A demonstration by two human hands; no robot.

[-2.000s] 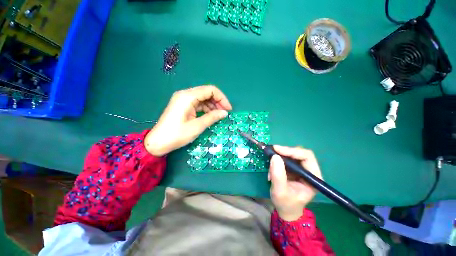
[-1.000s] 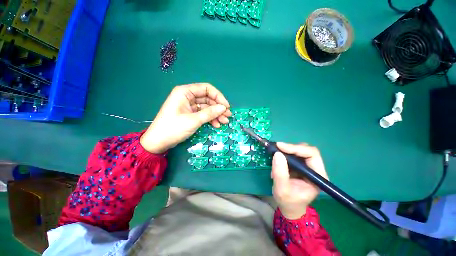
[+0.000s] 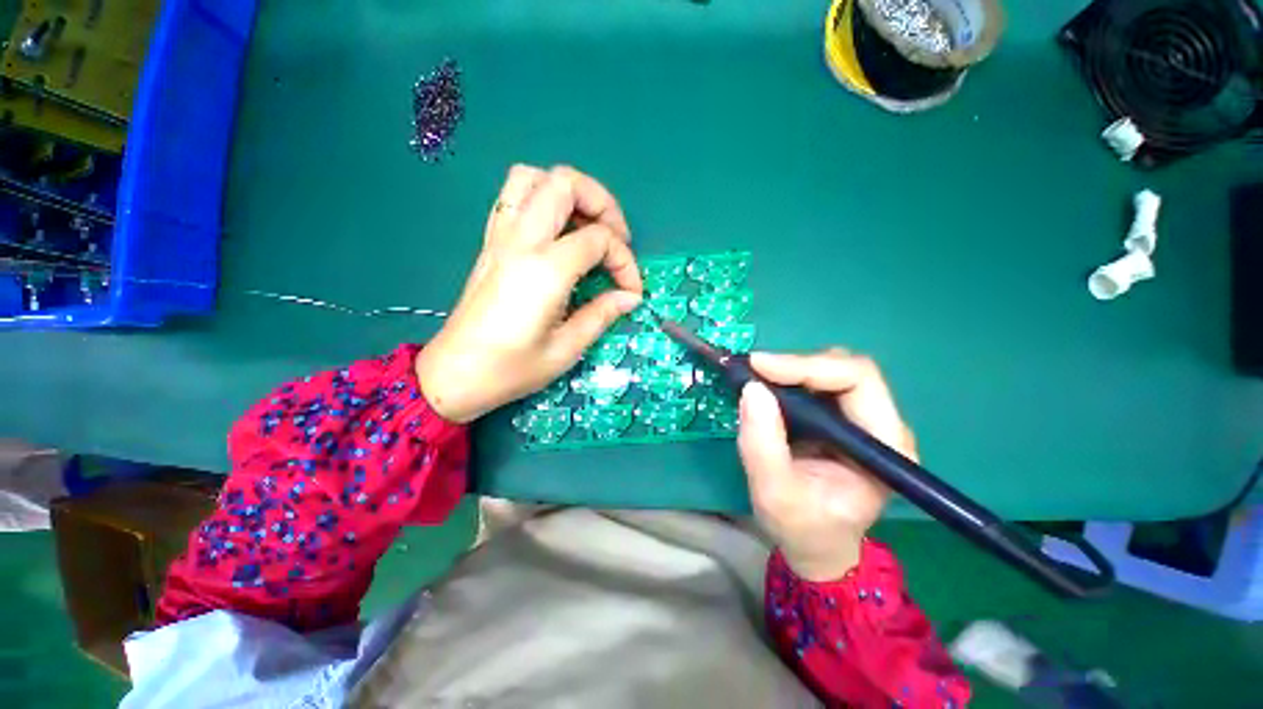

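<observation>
A green PCB panel [image 3: 610,402] of repeated small boards lies on the mat in front of me. My left hand [image 3: 540,291] is over its upper left part, thumb and forefinger pinched together at a tiny piece too small to make out. My right hand [image 3: 824,450] holds the black soldering iron [image 3: 928,488]. Its metal tip touches or hovers just over the panel, close to my left fingertips. Thin solder wire [image 3: 326,301] lies on the mat and runs under my left hand. A pile of tiny dark components [image 3: 436,108] lies at the upper left.
A blue bin [image 3: 173,166] with yellow-brown boards [image 3: 69,83] stands at the left. A round yellow-black tub [image 3: 887,69], a black fan [image 3: 1177,63], white plastic pieces [image 3: 1129,256] and a black box [image 3: 1249,277] are at the right. A cardboard box [image 3: 104,568] is below the bench.
The view has shifted, so things on the bench sit higher and the second panel has left the frame. My left fingers have moved down to the panel beside the iron tip.
</observation>
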